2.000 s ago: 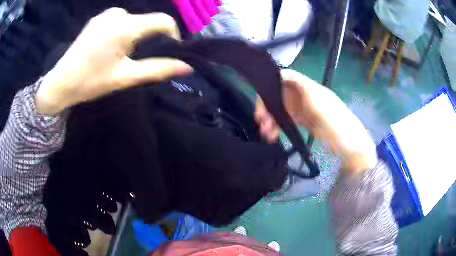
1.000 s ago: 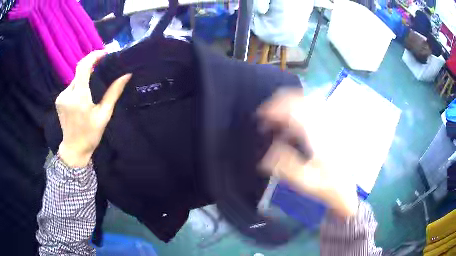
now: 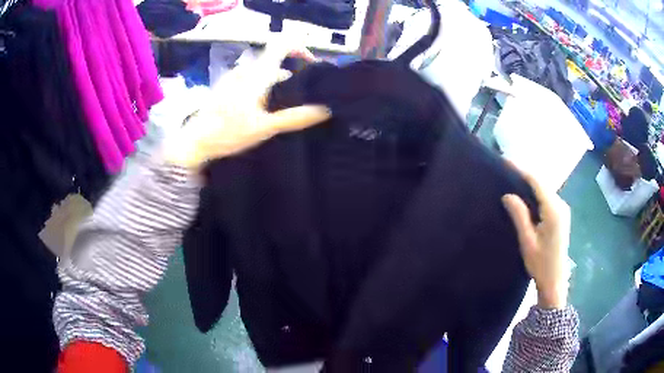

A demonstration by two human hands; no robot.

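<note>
A black jacket (image 3: 378, 218) hangs open-fronted from a dark hanger (image 3: 422, 36), whose curved hook rises above the collar. A small pale neck label (image 3: 364, 133) shows inside the back collar. My left hand (image 3: 233, 116), slightly blurred, grips the jacket at the collar and shoulder on the left, thumb over the front. My right hand (image 3: 540, 233) holds the jacket's shoulder on the right, thumb in front and fingers behind the cloth.
Magenta garments (image 3: 109, 80) and black garments (image 3: 36, 146) hang at the left. A worktable (image 3: 196, 29) with dark cloth is behind. A metal post (image 3: 374, 29) stands behind the hook. A white bin (image 3: 542, 135) stands at the right on the green floor (image 3: 590, 233).
The view has swung to the right. The jacket is turned from bunched and sideways to spread facing me. My right hand has moved out to its right shoulder; my left hand is at the collar.
</note>
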